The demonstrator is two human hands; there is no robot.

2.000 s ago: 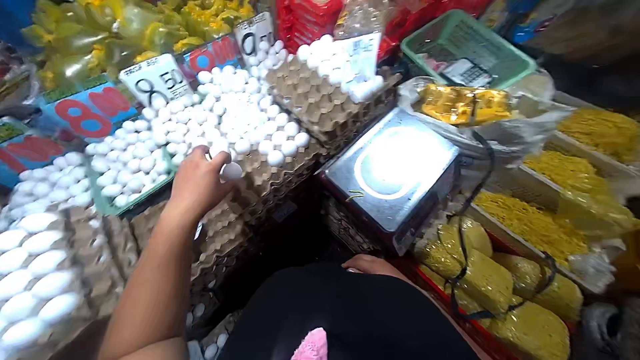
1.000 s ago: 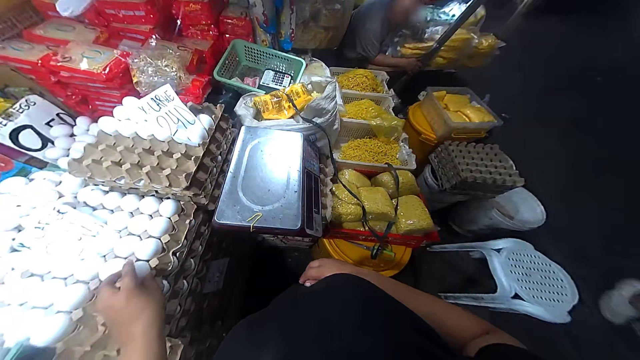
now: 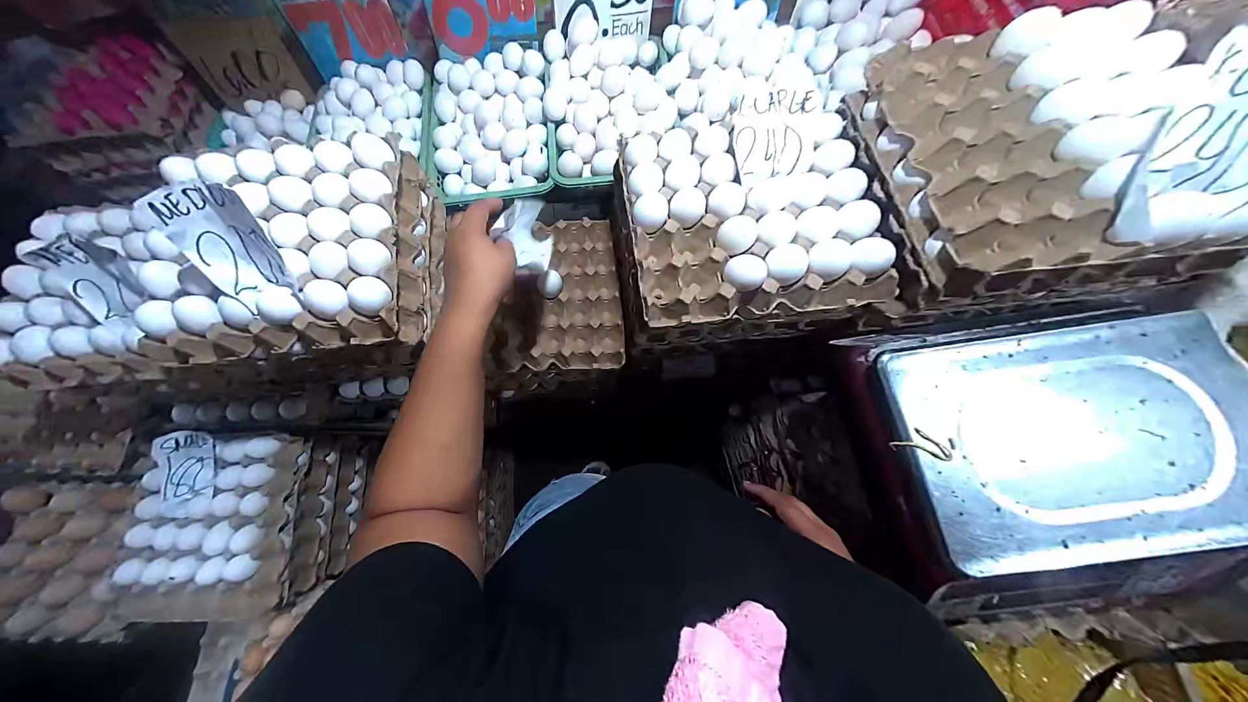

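My left hand (image 3: 480, 255) reaches forward to the front edge of a green basket (image 3: 497, 195) of white eggs. Its fingers are at a crumpled white sheet, plastic or paper (image 3: 526, 239), and appear closed on it. Below the sheet, one white egg (image 3: 552, 284) sits on a mostly bare cardboard egg tray (image 3: 585, 322). Filled trays flank this one: white eggs (image 3: 330, 226) on the left and more white eggs (image 3: 788, 263) on the right. My right hand (image 3: 799, 519) is low beside my body, near a dark stack; my shirt partly hides it.
A metal-topped scale (image 3: 1082, 439) stands at the right, with a small twisted tie on it. Stacked egg trays (image 3: 1024, 185) rise behind it. Lower left are trays of small white eggs (image 3: 210, 526) and brown eggs (image 3: 58, 556). Handwritten price signs (image 3: 219, 239) stand among the eggs.
My left hand was over white eggs in both earlier frames; now it is at the white sheet above the mostly bare tray. The view has swung left since one second ago.
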